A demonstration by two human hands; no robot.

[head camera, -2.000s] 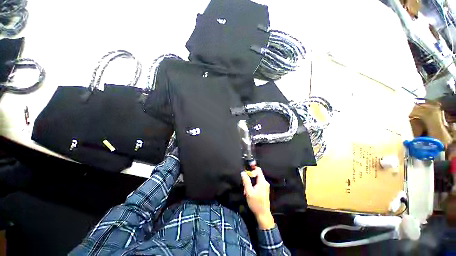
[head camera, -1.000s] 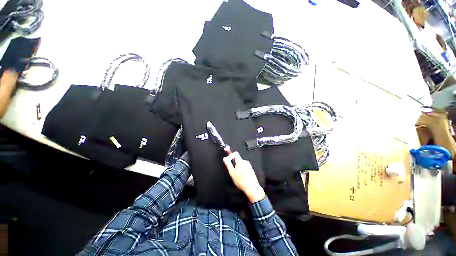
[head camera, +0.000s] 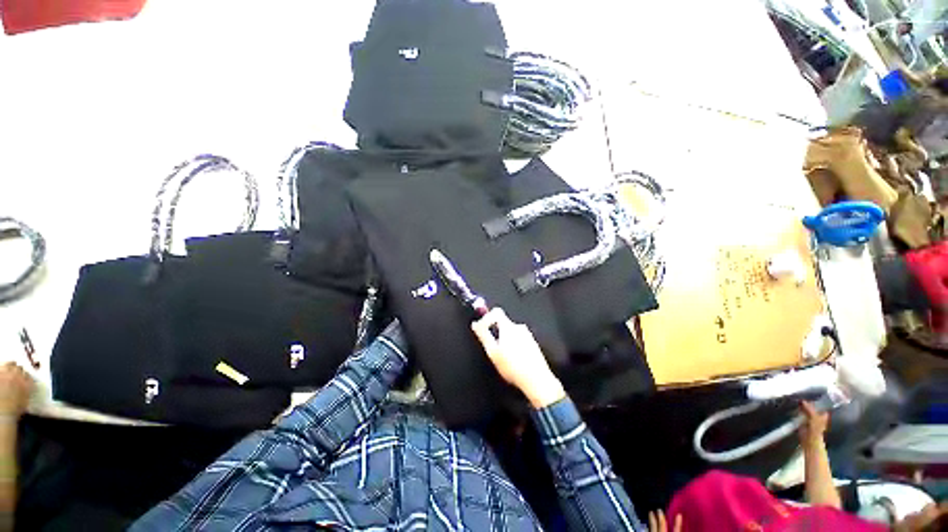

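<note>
A black tote bag (head camera: pixel 457 343) lies flat in front of me, with a small white logo (head camera: pixel 424 290) near its middle and a wrapped handle (head camera: pixel 598 234) on its right side. My right hand (head camera: pixel 511 353) holds thread snips (head camera: pixel 457 281) by the dark and red grip, the silvery blade pointing up-left just above the logo. My left hand is hidden; the left sleeve runs under the bag's left edge. Another black bag (head camera: pixel 582 312) lies beneath at the right.
Black bags (head camera: pixel 198 333) lie left; more bags (head camera: pixel 426 94) lie at the far side with bundled handles (head camera: pixel 546 104). Cardboard (head camera: pixel 717 301), a blue ring-shaped object (head camera: pixel 847 222) and a white looped fixture (head camera: pixel 769 416) are right. A person in red headwear (head camera: pixel 728 504) is lower right; another person's hand (head camera: pixel 15 387) is at left.
My right hand with the snips has moved left from over the handle side to the logo. The view has shifted, and a person has come into view at lower right.
</note>
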